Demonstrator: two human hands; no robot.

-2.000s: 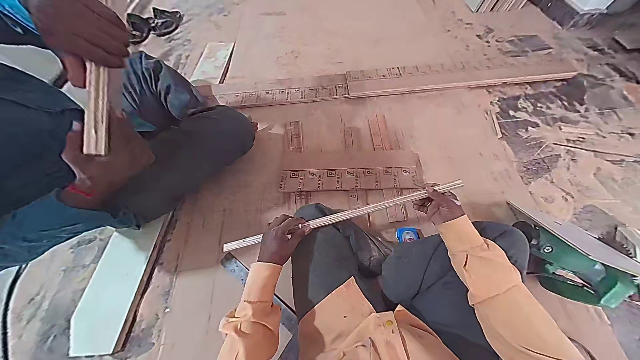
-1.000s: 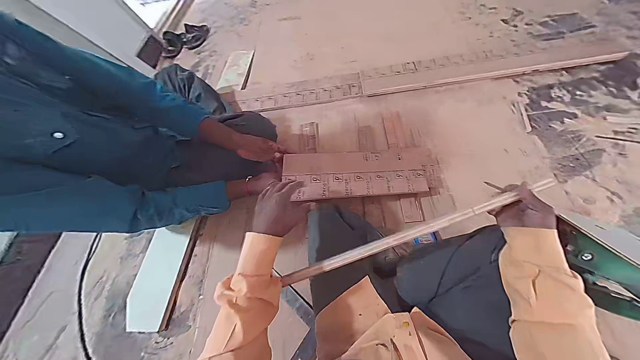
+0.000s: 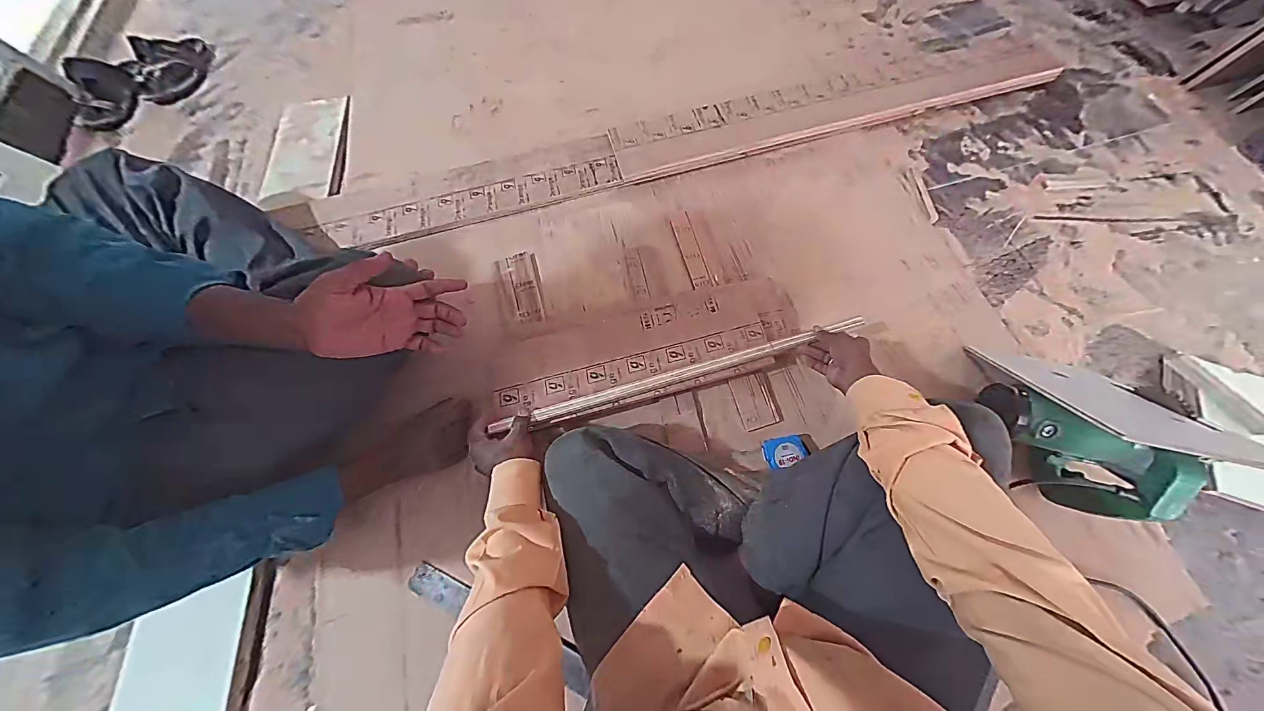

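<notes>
A thin wooden strip (image 3: 681, 373) lies along the near edge of a printed brown board (image 3: 642, 346) in front of my knees. My left hand (image 3: 506, 444) grips the strip's left end, at the board's near left corner. Near its right end, my right hand (image 3: 839, 357) has its fingers closed on the strip. Short wooden pieces (image 3: 755, 400) show under the board and beyond it. A blue tape measure (image 3: 785, 452) rests just below the strip, beside my right knee.
A co-worker's open hand (image 3: 380, 306) is just left of the board. Long printed boards (image 3: 474, 202) lie farther away. To my right sits a green power tool (image 3: 1116, 454) with a flat plate. A metal ruler or square (image 3: 439, 588) lies by my left forearm, and black shoes (image 3: 138, 79) lie far left.
The strip has moved from over my lap onto the board's near edge, and my left hand has taken hold of its left end. The co-worker's hand has let go of the board.
</notes>
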